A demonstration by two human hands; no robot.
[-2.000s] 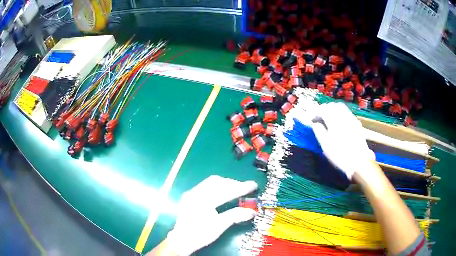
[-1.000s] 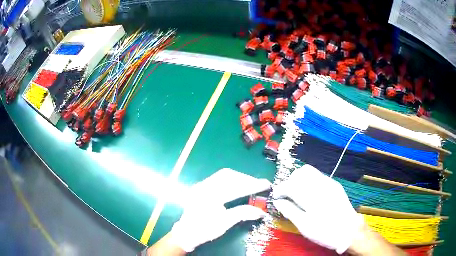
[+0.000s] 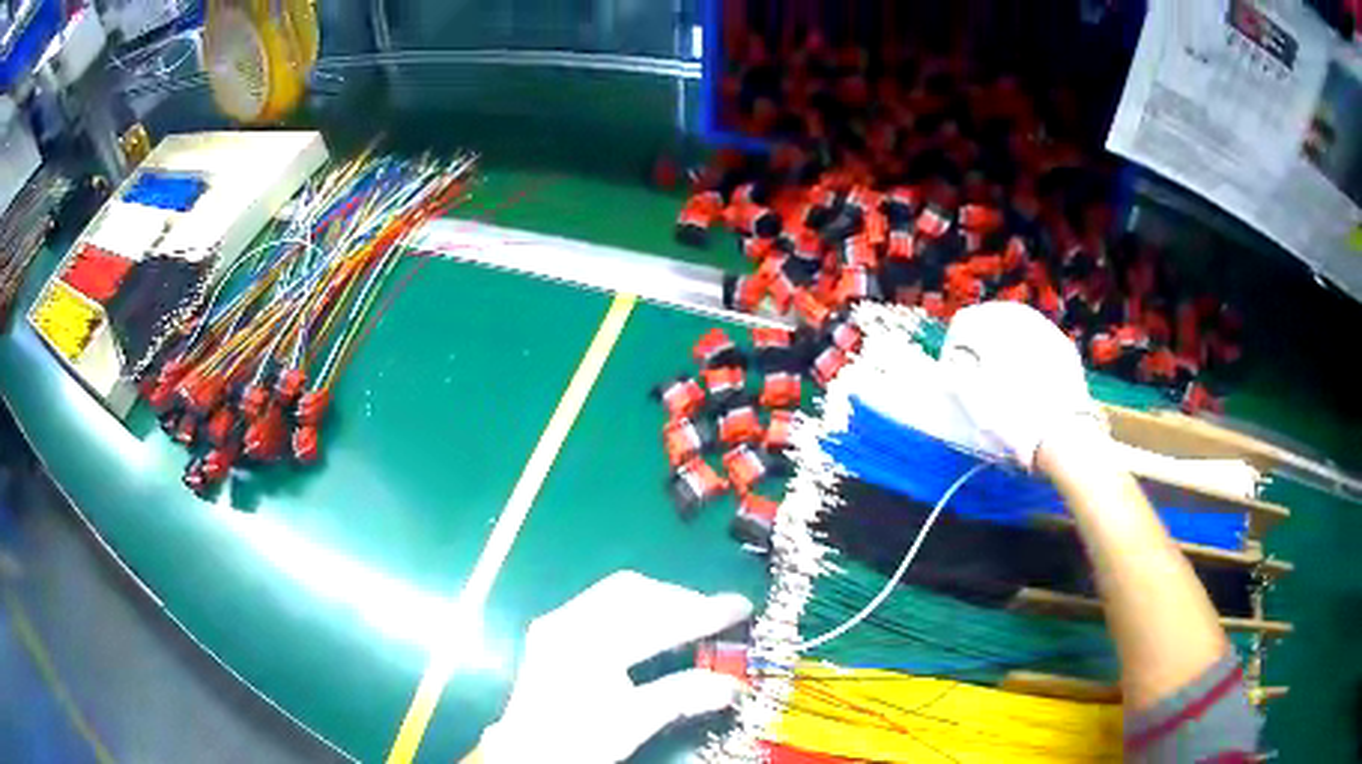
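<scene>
My left hand [image 3: 620, 672], in a white glove, holds an orange-red connector housing [image 3: 723, 658] between thumb and fingers at the lower middle. A white wire [image 3: 914, 549] runs from beside the housing in a curve up towards my right hand. My right hand [image 3: 1016, 381], also gloved in white, is over the white and blue wires [image 3: 934, 460] at the upper right. Its fingertips are hard to make out, so whether it grips anything cannot be told. Pale wire tips [image 3: 795, 540] form a ragged edge beside the held housing.
Loose orange and black housings [image 3: 881, 246] are heaped at upper right, with a smaller cluster [image 3: 728, 426] below. Tan dividers [image 3: 1180, 434] separate the wire bundles. Finished harnesses [image 3: 257, 411] and a pale tray [image 3: 266, 161] lie at left. Printed paper [image 3: 1225, 127] hangs top right.
My right hand has moved from beside the housing up and right to the white and blue wires. The white wire now curves from near the housing. My left hand still holds the housing.
</scene>
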